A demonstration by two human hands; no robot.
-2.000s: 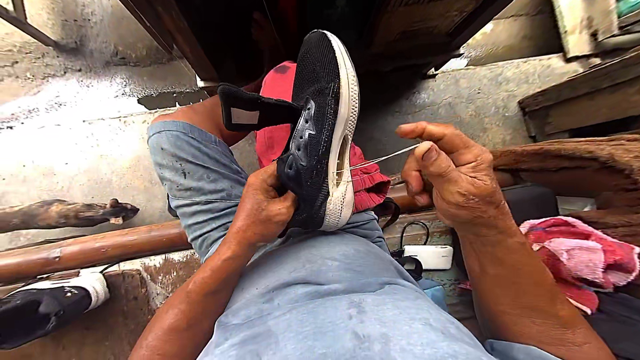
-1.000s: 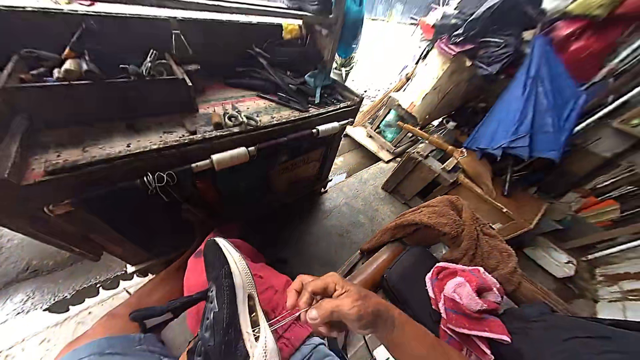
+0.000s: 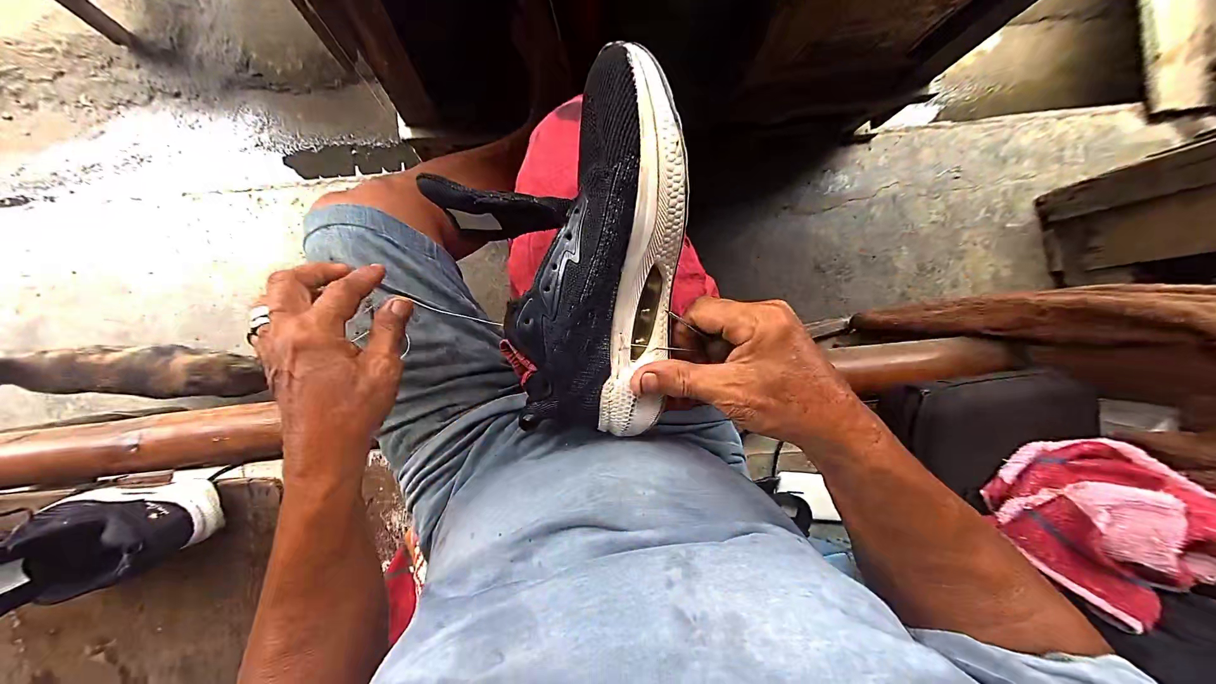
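A black sneaker (image 3: 594, 237) with a white sole lies toe forward across my lap, over a red cloth (image 3: 546, 180). My right hand (image 3: 750, 361) is at the sole's right edge near the heel, thumb on the sole. Its fingers are closed around something thin and dark, perhaps a needle or awl, beside the opening in the sole. From the shoe's collar a pale thread (image 3: 446, 312) runs left to my left hand (image 3: 332, 351), which is raised over my thigh and wears a ring. The thread loops near its thumb and fingers.
A wooden rail (image 3: 142, 442) passes at the left, with a second black and white shoe (image 3: 114, 532) below it. To the right are a wooden armrest (image 3: 1045, 318), a black bag (image 3: 997, 418) and a red and pink towel (image 3: 1102, 522). A dark wooden bench stands ahead.
My left hand has left the shoe and is now out to the left with thread. My right hand has moved in to the sole. The view swung up to the bench and back.
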